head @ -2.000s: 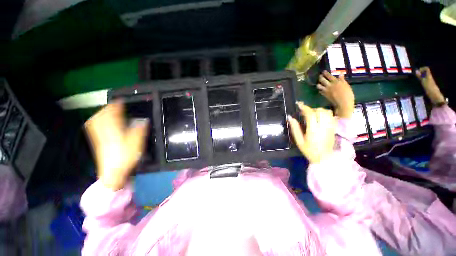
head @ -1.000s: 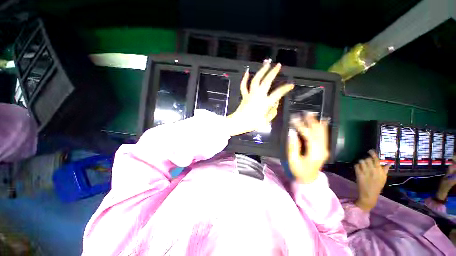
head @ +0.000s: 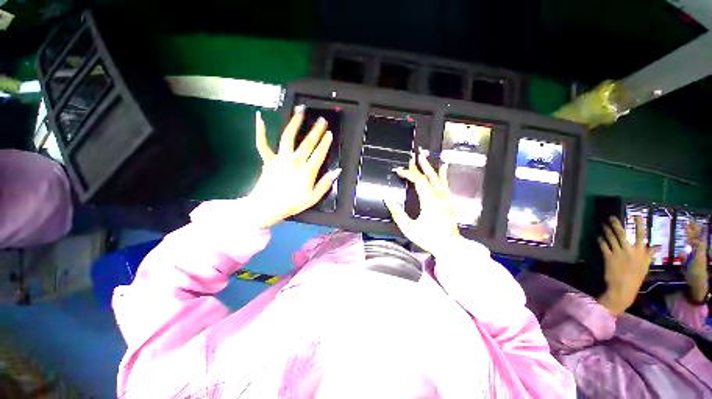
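A dark foam tray [head: 503, 187] with four phone slots lies in front of me. The far-left phone [head: 332, 128] is dark and partly under my left hand [head: 293, 171], whose fingers are spread over it. The second phone [head: 382, 152] is dark with thin white lines. My right hand [head: 425, 195] is at this phone's right edge, fingers apart, holding nothing. The third phone [head: 467, 167] shows a lit brownish picture, partly behind my right fingers. The fourth phone [head: 535, 191] shows a lit dark blue picture.
A second tray [head: 418, 74] with dark slots lies behind. A thick dark tray stack [head: 109, 140] stands slanted at left. A post with yellow tape [head: 597, 105] is at the back right. At right, a neighbour's hand [head: 624, 261] is beside a tray of white-screened phones [head: 662, 234].
The view has shifted, so the tray sits further right. The two right phones now show lit pictures. My left hand has moved to the far-left phone and my right hand to the second.
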